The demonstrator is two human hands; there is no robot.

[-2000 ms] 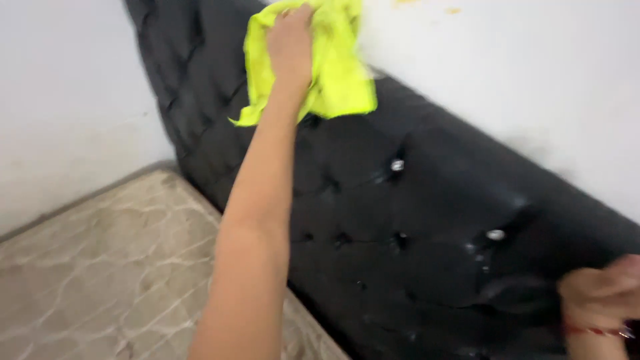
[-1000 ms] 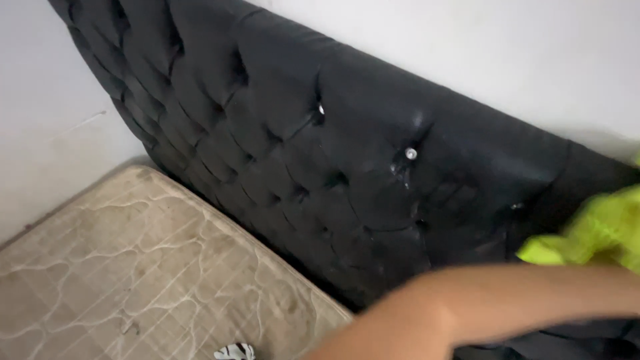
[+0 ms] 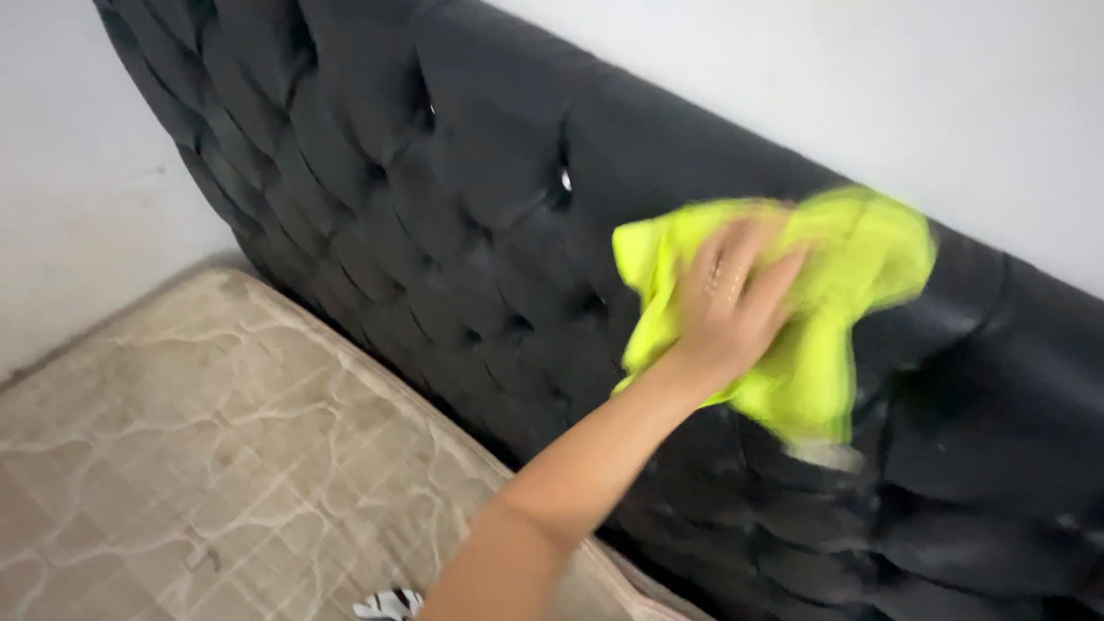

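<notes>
My left hand (image 3: 737, 297), with rings on its fingers, is closed on a bright yellow-green cloth (image 3: 832, 259). It presses the cloth against the black tufted headboard (image 3: 500, 190), near its upper edge. Hand and cloth are blurred, and some fingertips are hidden in the cloth folds. A shiny button (image 3: 566, 179) sits in a tuft to the left of the cloth. My right hand is out of view.
A stained beige quilted mattress (image 3: 259, 431) lies along the headboard's lower side. A small black-and-white striped item (image 3: 390, 604) is at the bottom edge beside my forearm. White walls (image 3: 949, 103) stand behind the headboard and at the left (image 3: 78, 172).
Two seconds ago the cloth was on the headboard's upper left part; a second ago it was at the far right, and now it is back leftward. My right hand has left the view.
</notes>
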